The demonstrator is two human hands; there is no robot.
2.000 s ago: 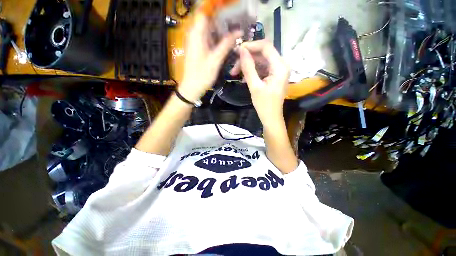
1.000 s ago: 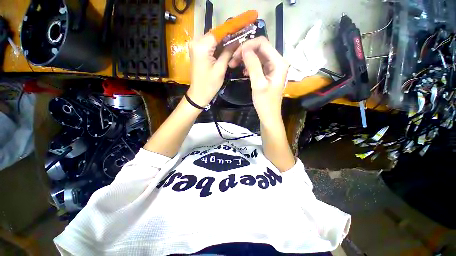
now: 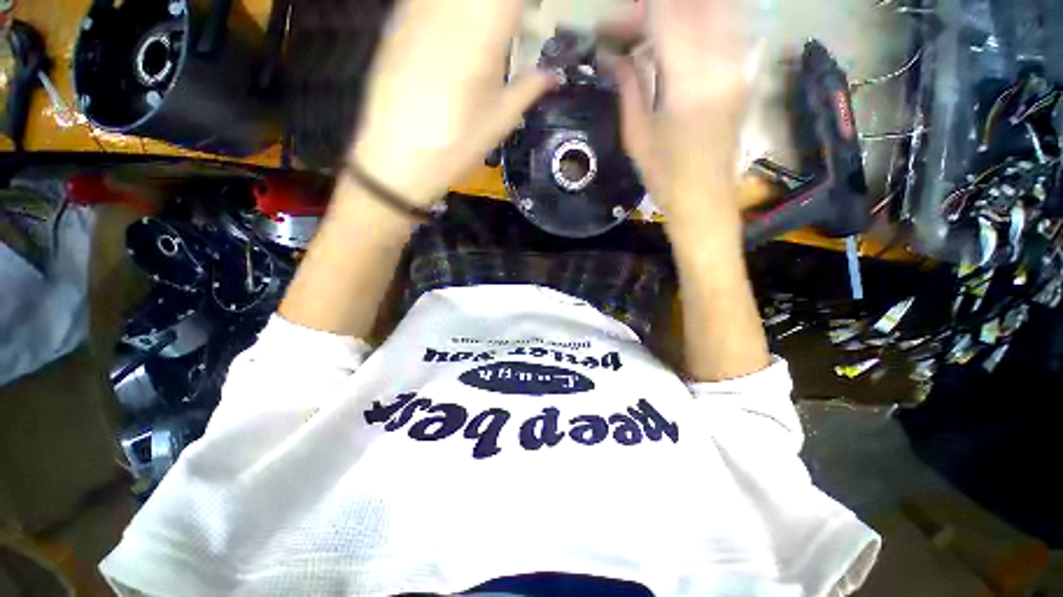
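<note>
A black appliance base housing [image 3: 574, 192] lies at the bench's front edge, its rounded end with the round central hole toward me. My left hand [image 3: 449, 88] is blurred over the housing's left side, thumb near its upper part. My right hand [image 3: 699, 88] is blurred over its right side, fingers apart from the left hand's. The upper edge of the picture cuts off both hands' far parts. Blur hides whether either hand holds anything. The orange-handled tool cannot be made out.
A second housing [image 3: 157, 64] stands at the back left, beside the dark perforated tray [image 3: 338, 88]. A glue gun [image 3: 833, 152] lies right, its pale stick over the edge. Wire harnesses [image 3: 991, 233] hang at far right. A carton at lower left holds stock housings [image 3: 175, 338].
My hands have moved apart and outward, no longer meeting at the small part. The orange handle has gone from sight. More of the housing now shows between the hands.
</note>
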